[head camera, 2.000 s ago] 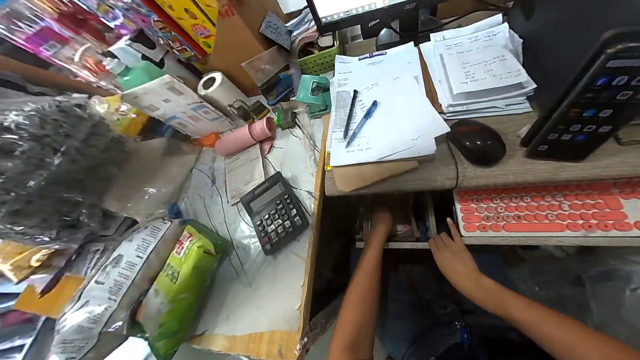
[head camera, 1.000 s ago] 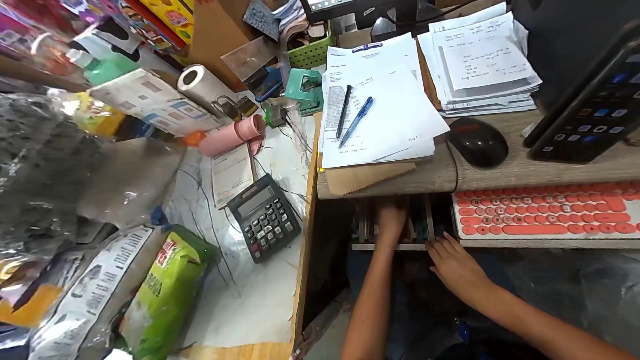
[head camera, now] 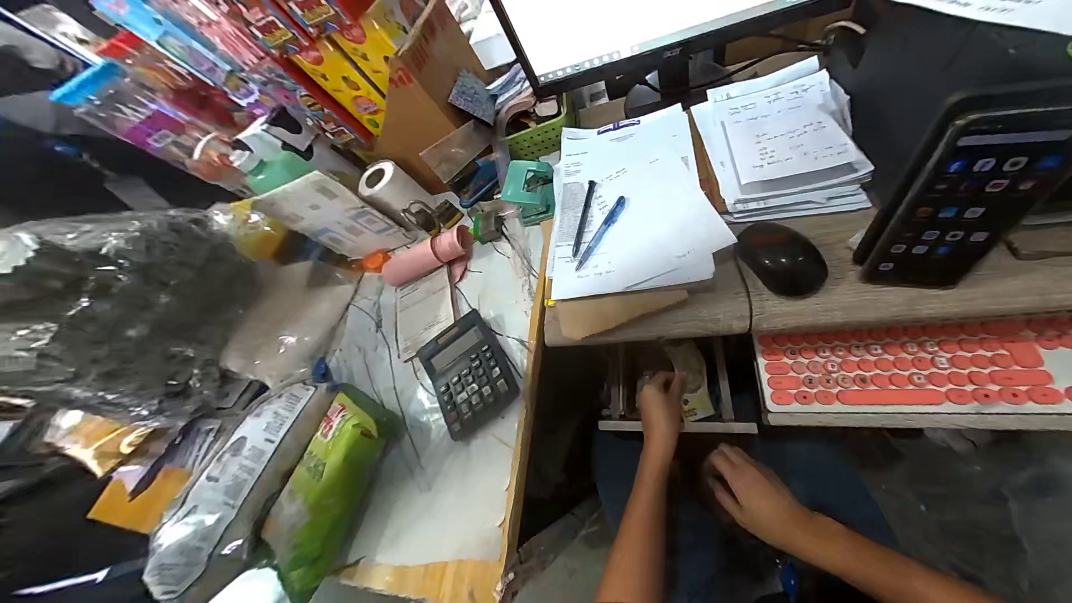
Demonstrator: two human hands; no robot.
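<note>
Under the desk edge a small drawer (head camera: 727, 381) stands pulled out, with a yellowish printed item (head camera: 697, 402) and other contents in it. My left hand (head camera: 662, 400) reaches over its front into the left part, fingers bent down; whether it holds something cannot be made out. Clear of the drawer front, my right hand (head camera: 748, 488) hovers above my lap with its fingers loosely curled, and nothing shows in it. Papers (head camera: 645, 251) with a black pen (head camera: 584, 219) and a blue pen (head camera: 600, 233) lie on the desk above the drawer.
A coral keyboard (head camera: 913, 368) sits right of the drawer, below a black mouse (head camera: 782, 259) and an upright smartphone (head camera: 963, 193). On the left counter are a calculator (head camera: 469, 373), a pink roll (head camera: 427, 255) and a green packet (head camera: 327, 486). A monitor (head camera: 653, 33) stands behind the papers.
My right hand has left the drawer's right side and moved down toward my lap. My left hand has drawn back toward the drawer front, and more of the contents shows.
</note>
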